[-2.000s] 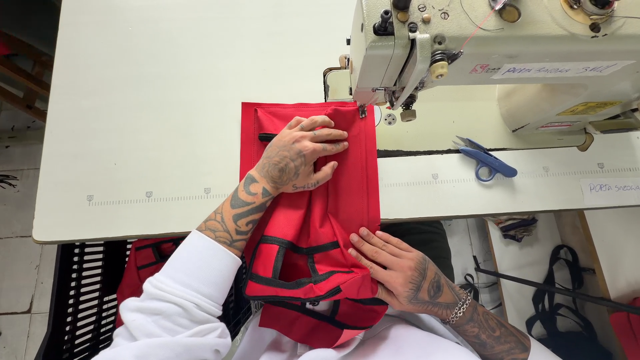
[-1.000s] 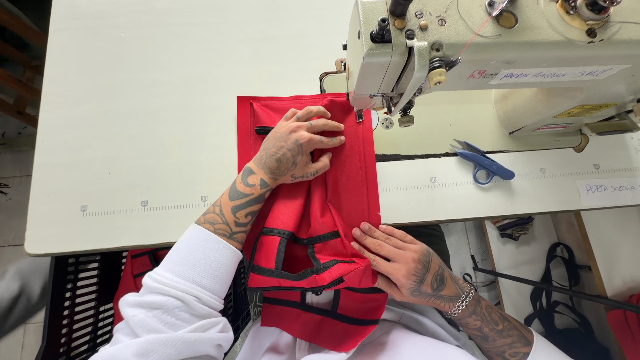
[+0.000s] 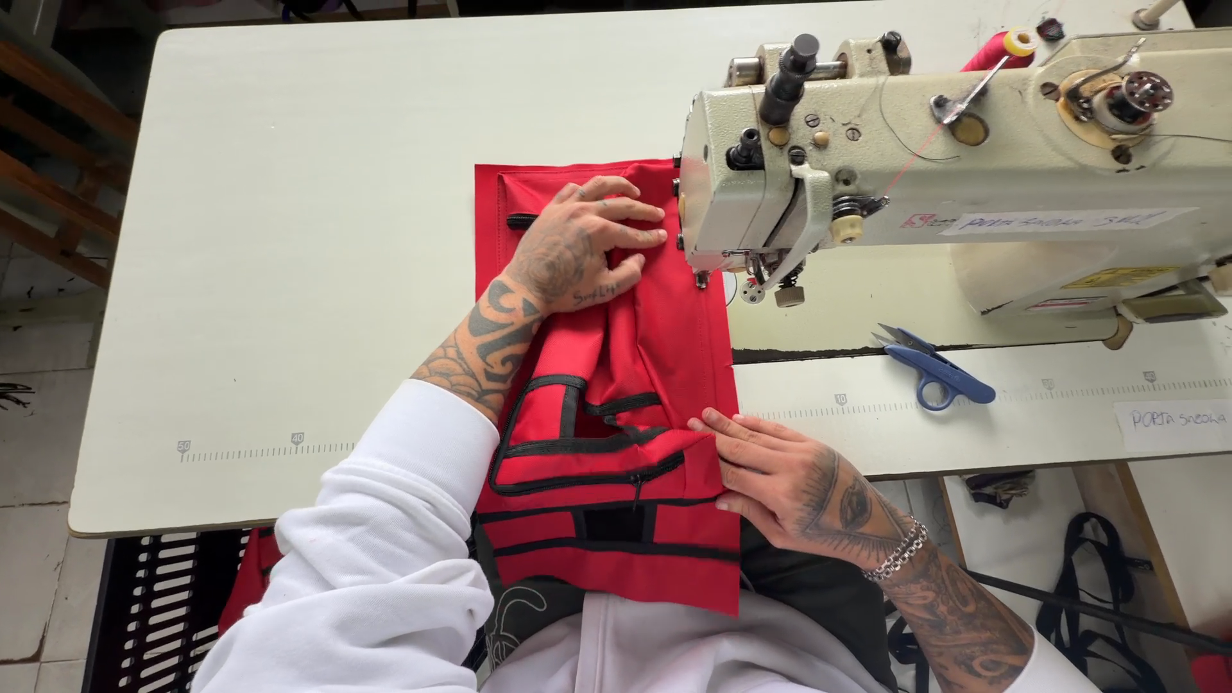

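A red fabric panel (image 3: 674,356) with black binding and a zipper lies on the sewing table, its lower end hanging over the front edge. Its right margin runs beneath the presser foot of an industrial sewing machine (image 3: 818,183); the needle itself is too small to make out. My left hand (image 3: 587,245) rests flat on the upper part of the panel, fingers spread, left of the machine head. Against the panel's right edge, near the table's front, lies my right hand (image 3: 799,481), fingers extended and touching the cloth. Blue-handled thread snips (image 3: 934,371) lie right of the panel.
The white table (image 3: 289,241) has a ruler scale along its front. A red thread spool (image 3: 1001,50) stands behind the machine. Below the table are a black plastic crate (image 3: 154,606) with red fabric at the left and black straps (image 3: 1083,577) at the right.
The red panel has moved away from me under the machine, and its top edge is now farther back. My left hand has gone with it. The view has shifted somewhat.
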